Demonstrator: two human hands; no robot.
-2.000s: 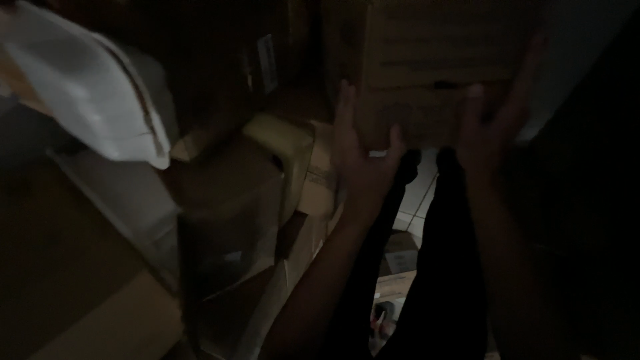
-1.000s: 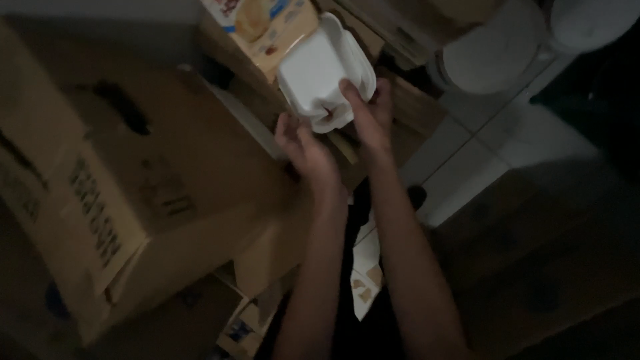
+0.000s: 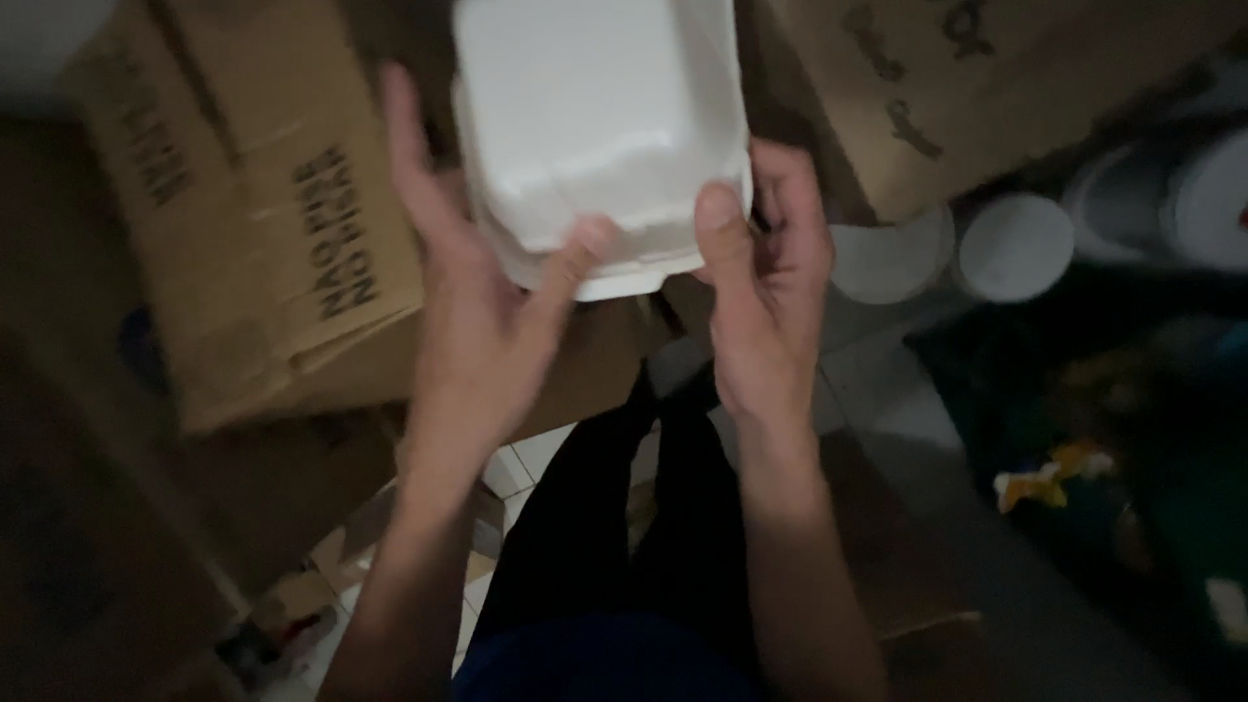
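A white foam clamshell food container (image 3: 595, 127), its lid down, is held between both hands at the top centre. My left hand (image 3: 487, 263) grips its left side and near edge, thumb on the near rim and fingers spread along the side. My right hand (image 3: 765, 244) holds the near right corner, thumb on top and fingers curled at the side. Whether one or several containers are stacked cannot be told. The picture is dim and blurred.
Cardboard boxes with printing (image 3: 263, 214) stand at the left, and a box with handwriting (image 3: 975, 88) at the upper right. Round white lids or tubs (image 3: 1016, 247) sit beneath it. A dark green bag-like thing (image 3: 1150, 429) lies at right. White floor tiles (image 3: 536, 450) show near my legs.
Two seconds ago both hands were at a cardboard box; one second ago they were on the white container beside a printed pack. Now they hold the container nearer, and the view has shifted.
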